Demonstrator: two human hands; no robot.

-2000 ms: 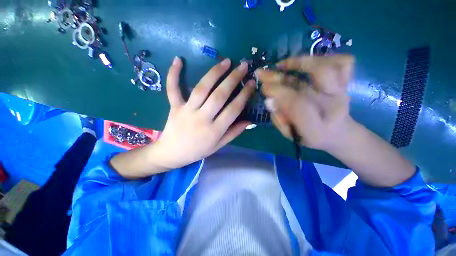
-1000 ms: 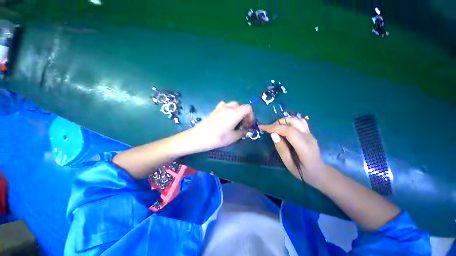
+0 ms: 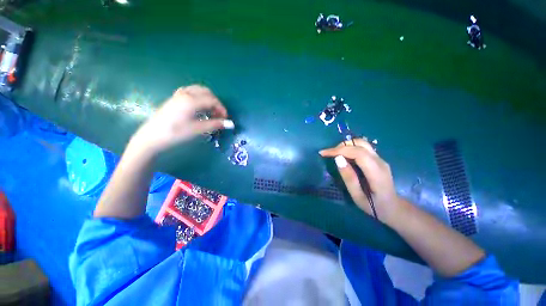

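Note:
My left hand (image 3: 182, 119) is slightly blurred, fingers bent, over a pile of modules (image 3: 212, 136) that it mostly covers. Whether it holds a module is unclear. A single module with a pale ring (image 3: 239, 155) lies just right of the pile. My right hand (image 3: 368, 173) holds dark tweezers (image 3: 366, 188) pen-like; I cannot make out their tips. Another module (image 3: 332, 112) lies beyond this hand, with a blue tab (image 3: 309, 119) at its left. A black die-cut pad strip (image 3: 293, 186) lies near the bench's front edge, its right end by my right hand.
A second pad strip (image 3: 456, 188) lies at the right on the green bench (image 3: 269, 66). Modules lie at the far side (image 3: 329, 24) and far right (image 3: 475, 34). A red-pink parts tray (image 3: 173, 210) holds modules below the bench edge. A blue stool (image 3: 85, 164) stands at left.
My left hand has moved left, from the module at my right fingertips to the pile. That module is gone from there. My right hand stays nearly in place; the tray shows more fully.

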